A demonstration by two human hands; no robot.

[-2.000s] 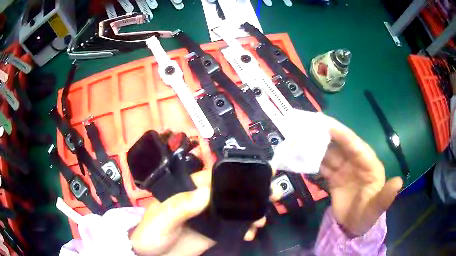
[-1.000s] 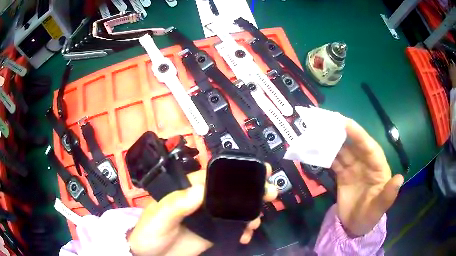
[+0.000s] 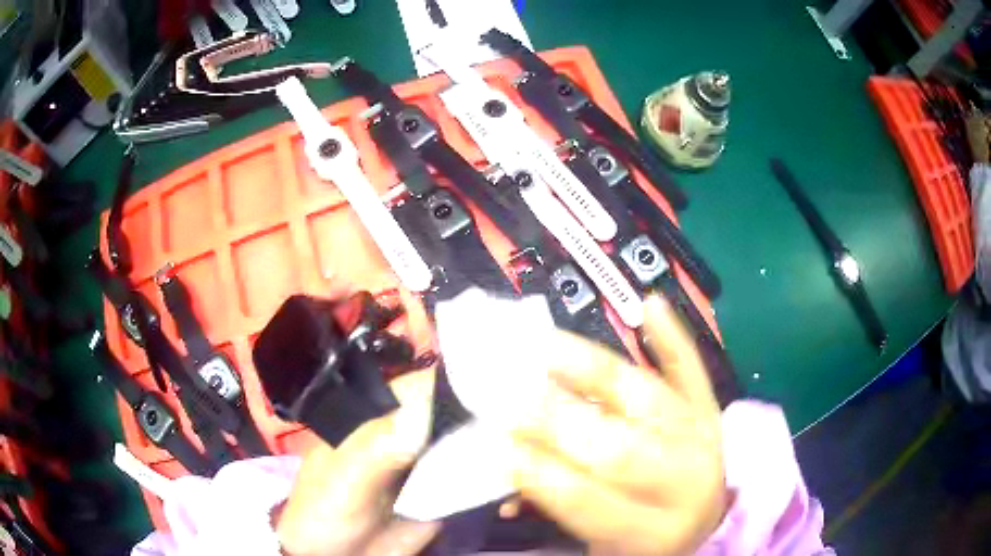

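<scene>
My left hand point(image 3: 353, 478) holds several black smartwatches point(image 3: 299, 364) in a bundle at the lower middle, above the red compartment tray point(image 3: 179, 217). My right hand point(image 3: 625, 434) is at the lower right with a white cloth point(image 3: 494, 358), which lies over the front of the held bundle. The cloth hides the watch screen under it, and the fingertips on it are blurred. More black watches point(image 3: 443, 214) lie case back up on the tray. White watches point(image 3: 331, 149) lie among them.
A cream dispenser bottle point(image 3: 687, 122) stands right of the tray. A single black watch point(image 3: 845, 266) lies on the green bench farther right. A metal frame with pinkish band point(image 3: 196, 81) and a white device point(image 3: 67, 98) are at far left. Another red tray point(image 3: 924, 179) is at far right.
My right hand and the cloth have moved left onto the front watch, covering its dark screen. My left hand still holds the bundle. The tray and bench items have shifted slightly left and up in view.
</scene>
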